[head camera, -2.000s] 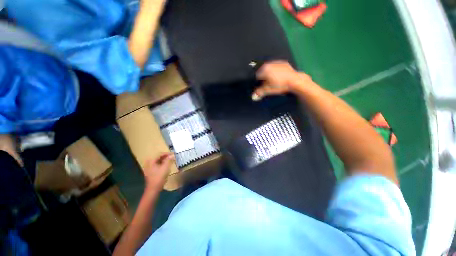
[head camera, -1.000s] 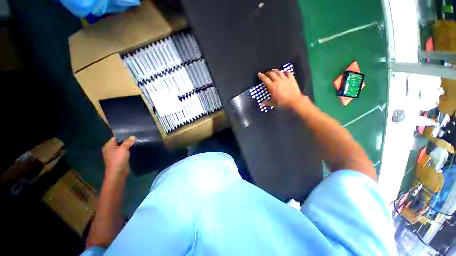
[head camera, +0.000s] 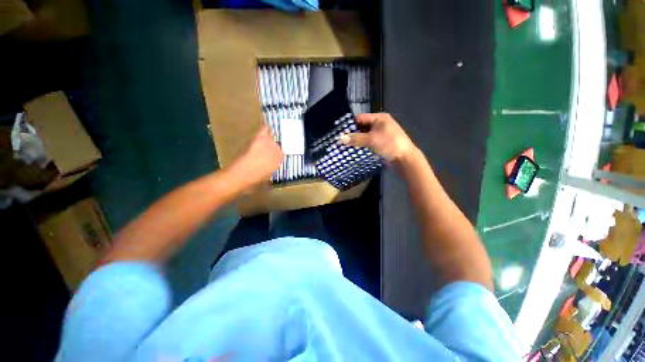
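Note:
An open tan carton (head camera: 230, 106) holds rows of thin pale-edged flat parts (head camera: 284, 85). A small white piece (head camera: 292, 137) lies on the rows. My right hand (head camera: 382, 136) holds a dark sheet with rows of white dots (head camera: 348, 166) over the carton's right part. Plain black sheets (head camera: 327, 117) lie over the rows beside it, partly overlapped by the dotted sheet. My left hand (head camera: 260, 154) is at the carton's left-front part, fingers bent down at the rows; whether it grips anything is hidden.
Black matting (head camera: 438, 141) runs along the bench right of the carton. Beyond it, a green conveyor surface (head camera: 527, 127) carries a small green board in a black frame on an orange-red piece (head camera: 522, 174). Other cartons (head camera: 62, 134) stand at the left. Blue cloth shows at the top.
The dotted sheet has moved left from the matting to above the carton in my right hand. My left hand has moved from the black sheet at the carton's left flap to the rows. The view has shifted.

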